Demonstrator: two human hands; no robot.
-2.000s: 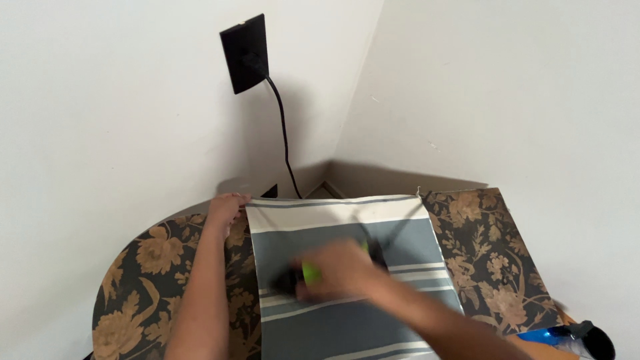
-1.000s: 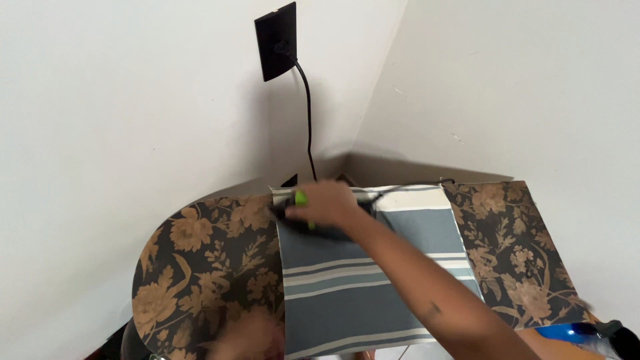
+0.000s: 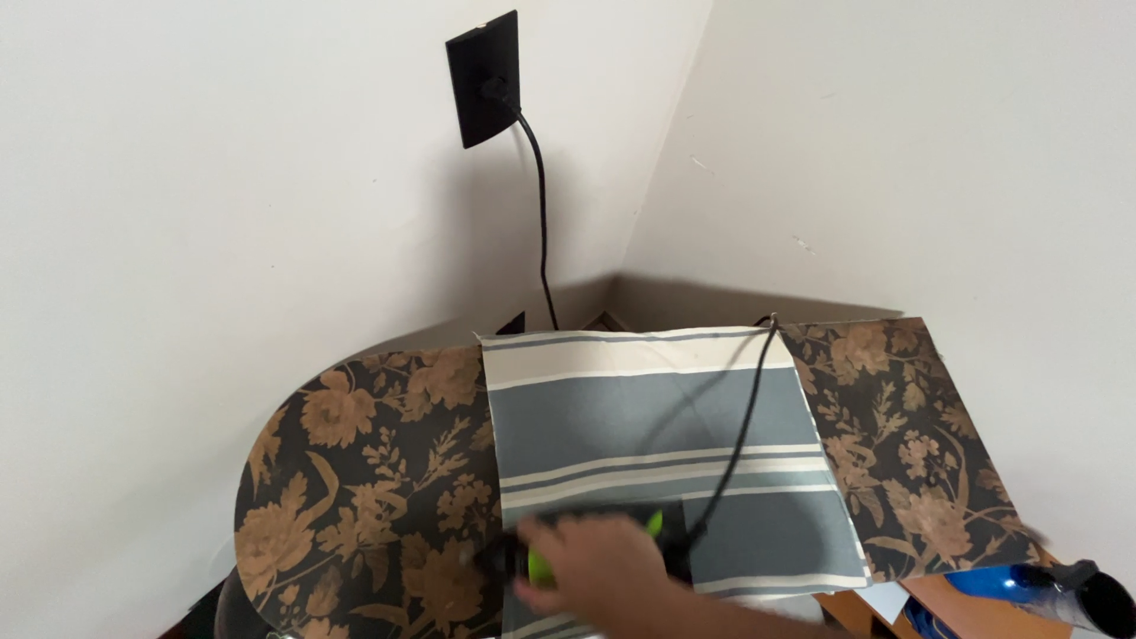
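A striped cloth in grey-blue and cream lies flat across an ironing board with a dark floral cover. My right hand is closed around the handle of a black and green clothes iron, low on the cloth near the board's front edge. The iron's tip points left and reaches the cloth's left edge; hand and iron are somewhat blurred. From the iron's rear, a black cord runs up over the cloth to its back right corner. My left hand is out of view.
Behind the board two white walls meet in a corner. A black wall outlet has a plug in it, its cord dropping behind the board. At the lower right, a blue and clear bottle-like object lies beside an orange-brown wooden surface.
My right hand has moved the iron from the cloth's top left toward the front edge. My left hand, at the cloth's back left corner two seconds ago, has left the view.
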